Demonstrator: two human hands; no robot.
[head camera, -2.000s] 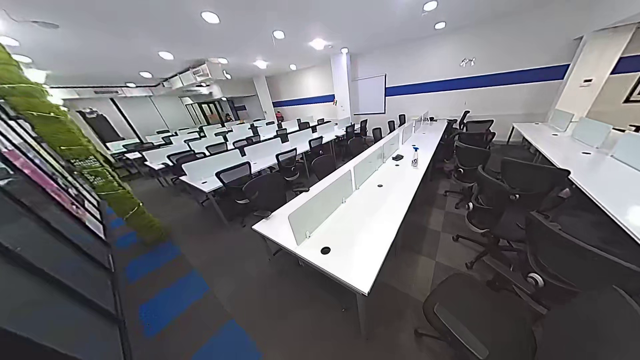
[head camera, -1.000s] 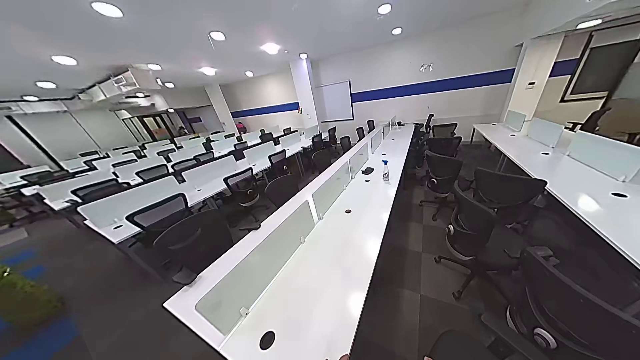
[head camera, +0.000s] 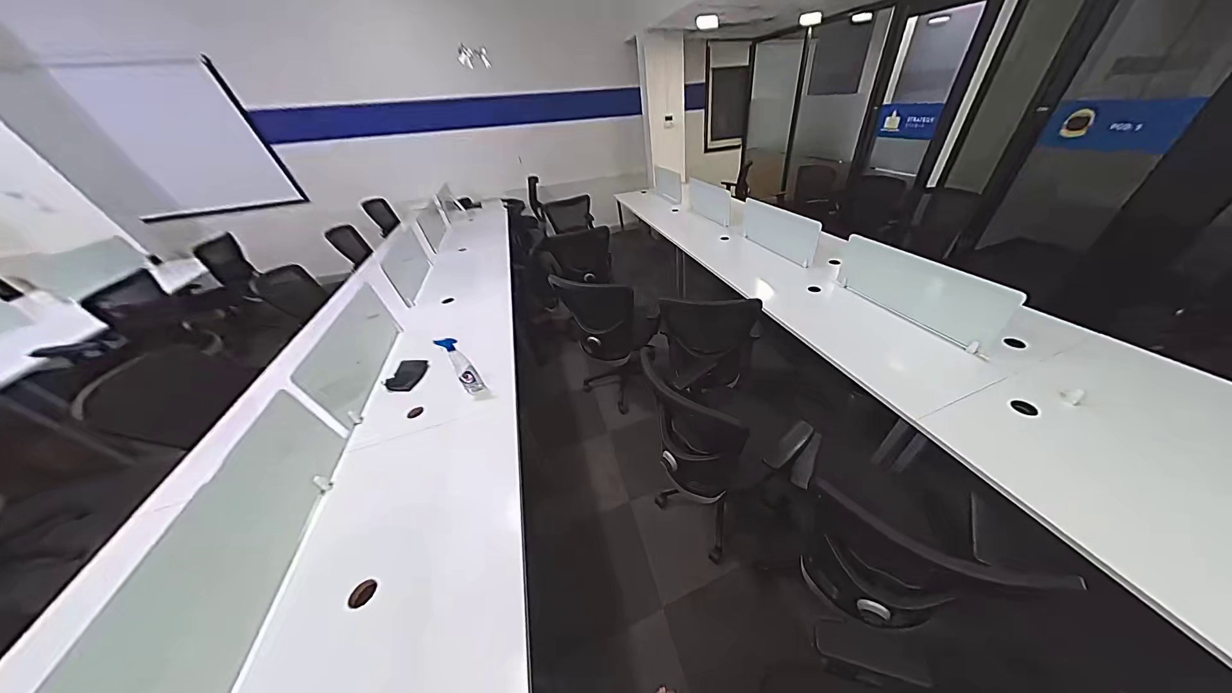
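Observation:
Neither of my hands can be made out in the head view; a tiny skin-toned patch at the bottom edge is too small to identify. On the long white desk (head camera: 433, 549) left of the aisle stands a clear spray bottle (head camera: 467, 372) with a blue trigger head and a label. Just left of it lies a crumpled dark cloth (head camera: 407, 375), apart from the bottle. A round cable hole (head camera: 362, 593) opens in the nearer part of the same desk.
Frosted glass dividers (head camera: 207, 563) run along the left desk. Black mesh office chairs (head camera: 698, 433) crowd the aisle between it and a second long white desk (head camera: 1116, 452) at the right. Glass-walled rooms (head camera: 1020, 125) stand behind the right desk, and a whiteboard (head camera: 173, 135) hangs on the far wall.
The view has moved forward along the left desk and turned right, so the spray bottle and dark cloth appear closer. Glass-walled rooms have come into view at the right.

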